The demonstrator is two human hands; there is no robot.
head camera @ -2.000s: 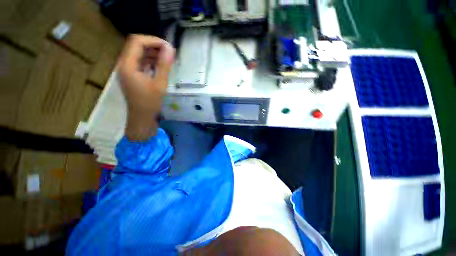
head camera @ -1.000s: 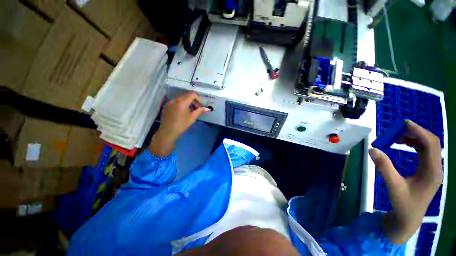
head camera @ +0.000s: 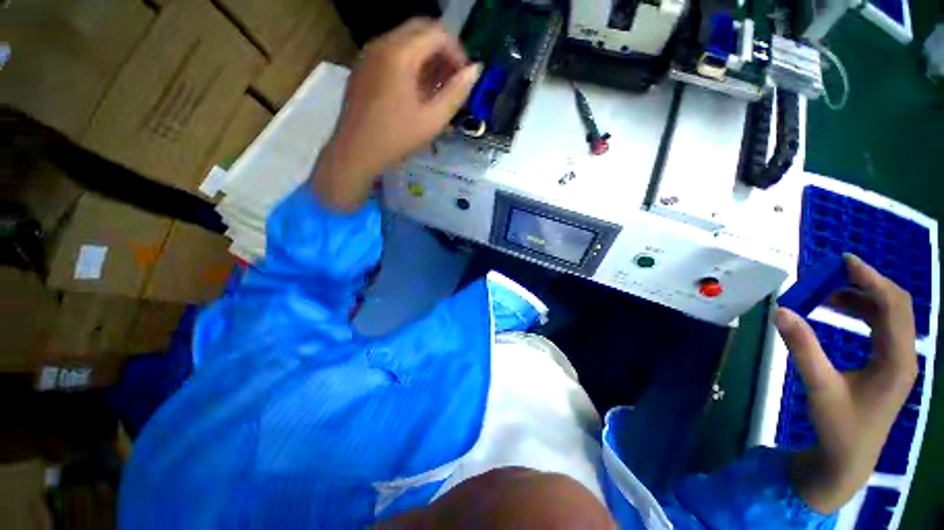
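Note:
My left hand point(head camera: 395, 104) is raised beside the left fixture point(head camera: 509, 116), fingers curled with a gap at the tips and nothing seen in them. A blue housing point(head camera: 487, 95) lies in that fixture, near my thumb. My right hand point(head camera: 864, 378), at the right over the tray, pinches another blue housing point(head camera: 816, 288) between thumb and fingers. The right fixture point(head camera: 719, 67) stands far back on the machine top, with blue in it.
A red-ended tool point(head camera: 592, 122) lies mid machine top. The front panel has a touchscreen point(head camera: 551, 236) and red button point(head camera: 709, 286). The white tray point(head camera: 772, 388) holds blocks of blue housings. White trays point(head camera: 293, 133) are stacked left, beside cartons point(head camera: 145, 114).
My left hand has left the black panel button and risen to the left fixture. The left fixture has come forward and the right one has slid back. My right hand still holds its housing.

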